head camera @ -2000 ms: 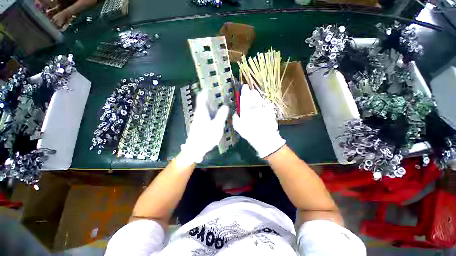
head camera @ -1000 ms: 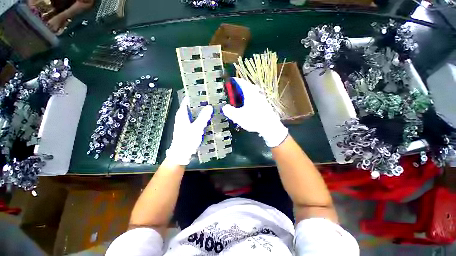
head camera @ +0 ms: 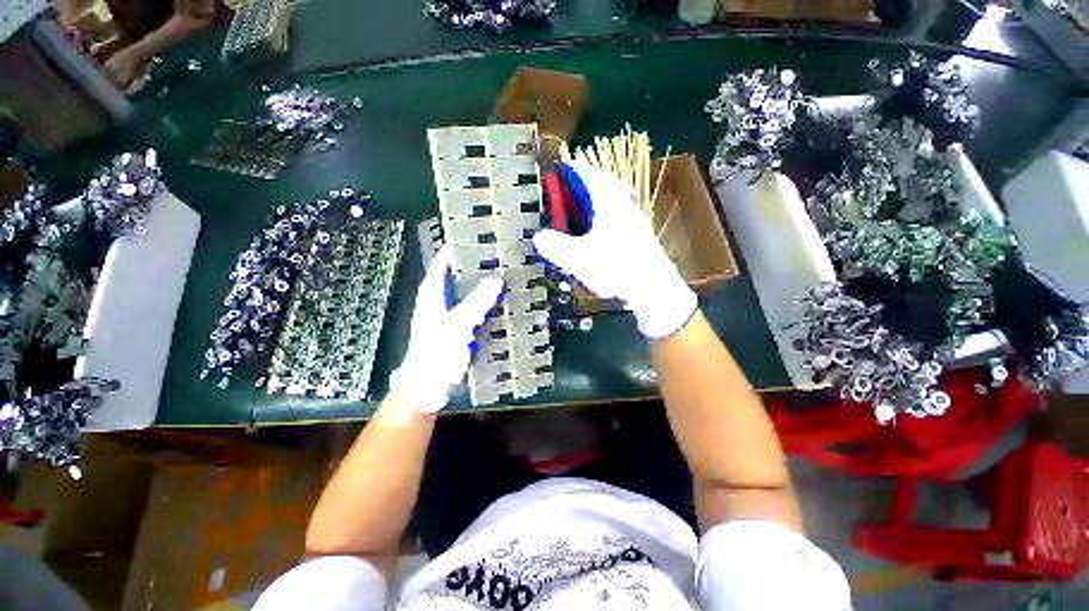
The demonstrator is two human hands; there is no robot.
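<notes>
A pale board panel (head camera: 493,197) with rows of dark slots stands lengthwise in front of me, above the green bench. My left hand (head camera: 448,328), in a white glove with blue palm, grips its left edge below the middle, thumb on top. My right hand (head camera: 615,245), gloved the same way, is at the panel's right edge with its thumb near the board. The red-handled nippers (head camera: 555,201) are in my right hand; their tips are hidden or too blurred to make out.
Stacked boards (head camera: 340,310) lie at left beside loose ring-ended parts (head camera: 254,292). An open carton (head camera: 699,227) holds cream ties (head camera: 615,155); a small carton (head camera: 541,102) is behind. White trays (head camera: 143,310) (head camera: 776,275) heaped with bunches flank the bench. Another person's hand (head camera: 125,62) is far left.
The panel has turned more upright and sits slightly lower than before. My left hand has moved left and down along its edge. The nippers' red handle shows more clearly in my right hand.
</notes>
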